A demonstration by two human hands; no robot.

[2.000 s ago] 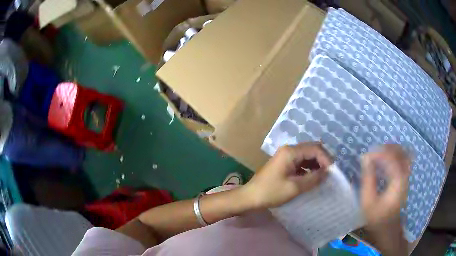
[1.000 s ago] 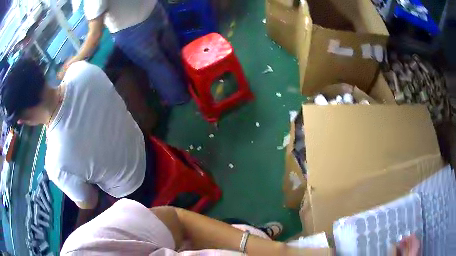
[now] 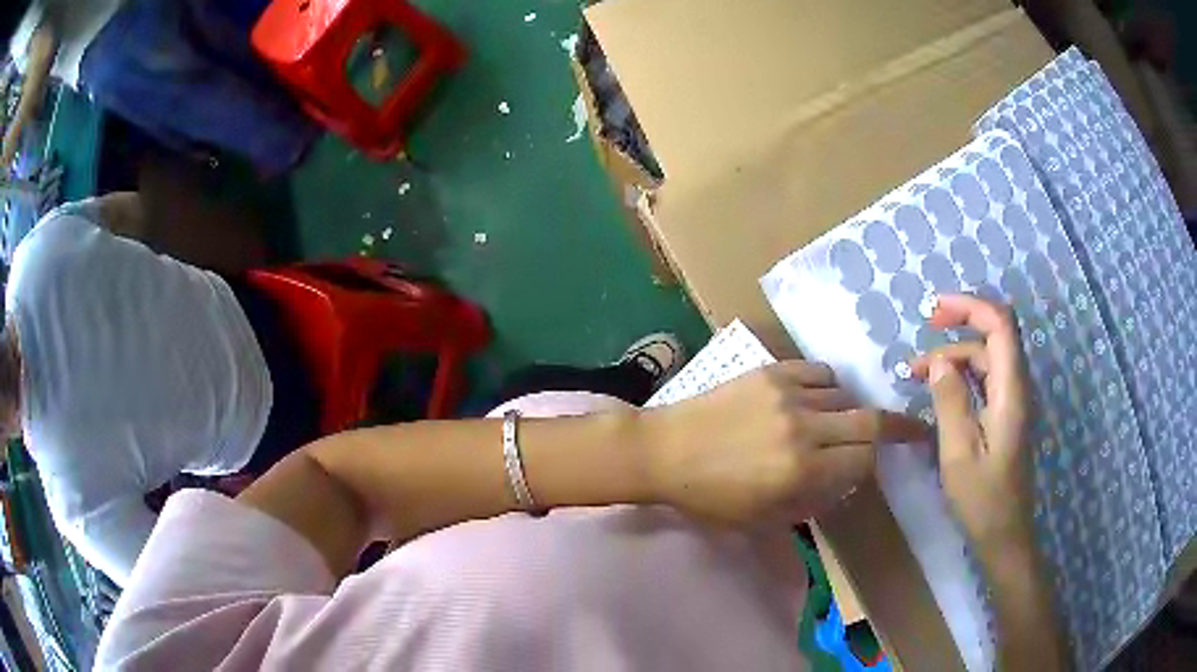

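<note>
A large white sheet with rows of grey discs [image 3: 969, 256] lies on a carton, overlapping another such sheet [image 3: 1137, 217]. Small white marks show on many discs. My left hand [image 3: 768, 440], bracelet on its wrist, is back-up at the disc sheet's near left edge, fingers pointing right. A small white label sheet [image 3: 713, 369] sticks out behind it; the grip is hidden under the palm. My right hand [image 3: 978, 394] is over the discs, thumb and fingers apart, one fingertip beside a small white mark. It shows nothing clearly held. The two hands' fingertips are close together.
The brown carton [image 3: 814, 118] extends beyond the sheets. A person in a white shirt [image 3: 145, 355] is at the left by a red stool [image 3: 381, 315]. Another red stool [image 3: 344, 59] stands farther off on the green floor [image 3: 525, 250]. A blue object [image 3: 847, 643] is at the bottom edge.
The view swung left, then back towards the carton. Compared with two seconds ago, the small label sheet has gone from between my hands to behind my left hand, and both hands are at the discs.
</note>
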